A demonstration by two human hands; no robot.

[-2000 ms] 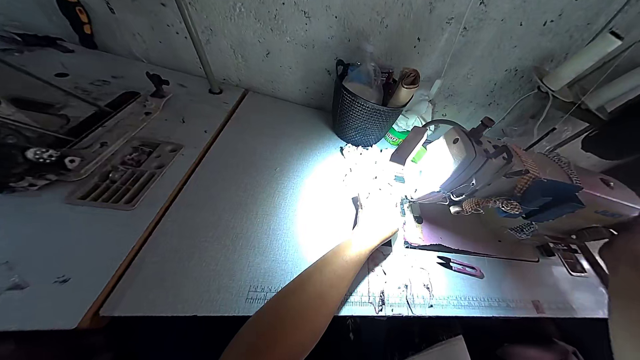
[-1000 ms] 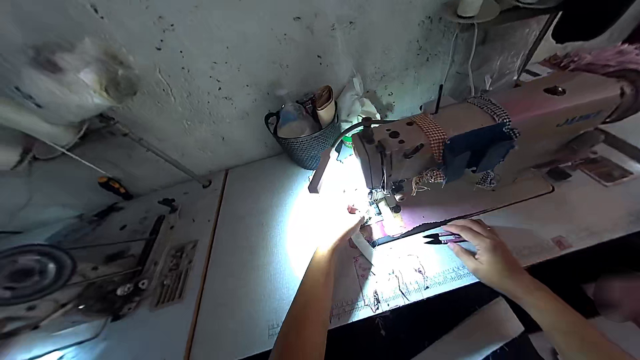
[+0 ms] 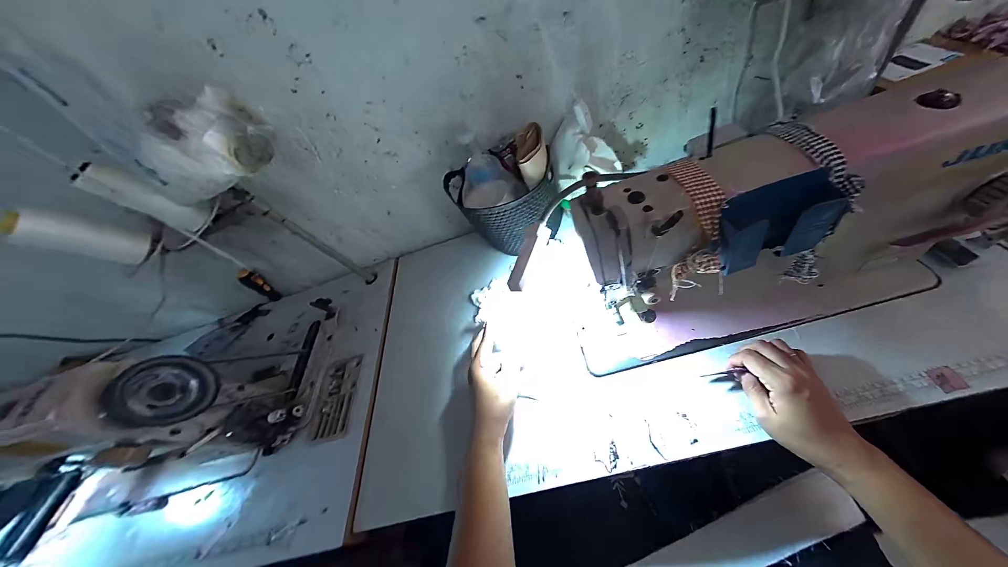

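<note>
My right hand (image 3: 783, 390) holds small thread snips (image 3: 728, 376) just above the table in front of the sewing machine (image 3: 709, 213), their tips pointing left. My left hand (image 3: 494, 378) lies left of the needle area, at the edge of the lamp's glare. Its fingers touch a bunched pale material (image 3: 492, 303); the glare hides whether they grip it. The presser foot (image 3: 622, 311) stands over the needle plate between my two hands. Loose dark threads (image 3: 610, 455) lie along the front edge of the white table (image 3: 425, 378).
Against the wall stands a dark woven basket (image 3: 512, 220) with rolled material and a plastic bag inside. A second sewing machine (image 3: 165, 394) is at the left, below thread cones (image 3: 83, 236). An orange-and-black handled tool (image 3: 258, 283) is near the wall.
My right hand, at the snips on the table one second ago, now holds them farther from the machine's base. My left hand has moved left, away from the needle. The view has swung and come closer.
</note>
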